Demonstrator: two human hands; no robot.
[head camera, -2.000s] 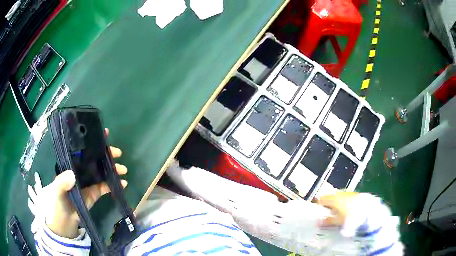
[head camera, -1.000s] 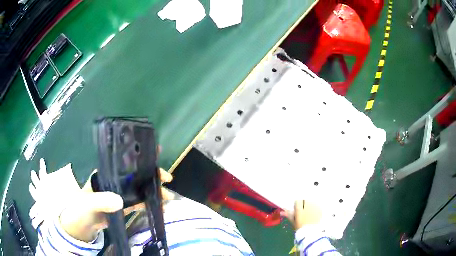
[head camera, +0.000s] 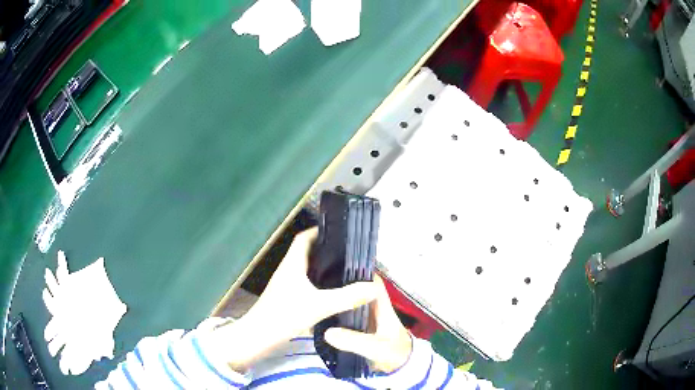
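A stack of black phone housings (head camera: 347, 236) is held upright in front of me, its parallel edges facing right. My left hand (head camera: 293, 293) is closed around its left side and front. My right hand (head camera: 377, 327) grips its lower right part, with some fingers hidden behind the stack. The white tray (head camera: 488, 206) with small holes lies right of the bench edge, behind and right of the stack. No phone frames show in its top face.
Two phone frames (head camera: 78, 105) lie at the bench's far left, above a crinkled clear film (head camera: 84, 187). A white glove (head camera: 82, 312) lies lower left. White scraps (head camera: 273, 24) lie at the top. A red stool (head camera: 522, 57) stands behind the tray.
A holed white surface has covered the phone-filled tray. My right hand has left the tray and taken hold of the stack. The stack has moved right and turned edge-on.
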